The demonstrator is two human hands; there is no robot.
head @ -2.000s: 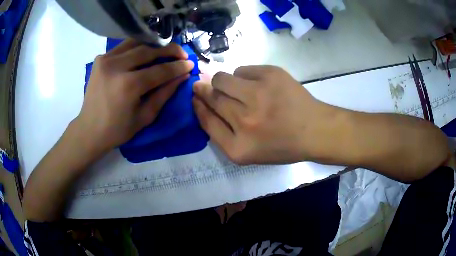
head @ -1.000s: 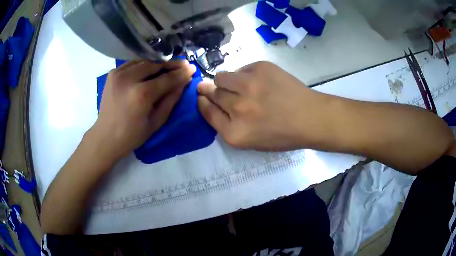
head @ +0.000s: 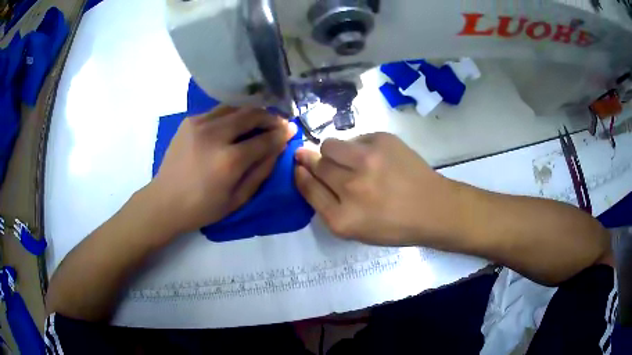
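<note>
A blue fabric panel (head: 267,211) lies on the white table under the sewing machine head (head: 232,52), its rounded lower corners towards me. My left hand (head: 222,156) lies over its left part, fingertips pressing the cloth beside the presser foot area (head: 308,125). My right hand (head: 378,184) has its thumb and finger pinched at the panel's right edge, just in front of the foot. The needle and the exact stitching spot are hidden by the machine head and fingers.
A small pile of blue and white pieces (head: 442,83) lies behind right of the foot. Dark red tweezers or snips (head: 574,170) lie at right, near an orange item (head: 608,106). Blue cut pieces (head: 43,59) lie at far left. A ruler scale (head: 270,283) runs along the front.
The camera view has shifted, showing more of the machine and its red lettering. Both hands keep their hold on the blue panel near the foot, with little visible movement over the table.
</note>
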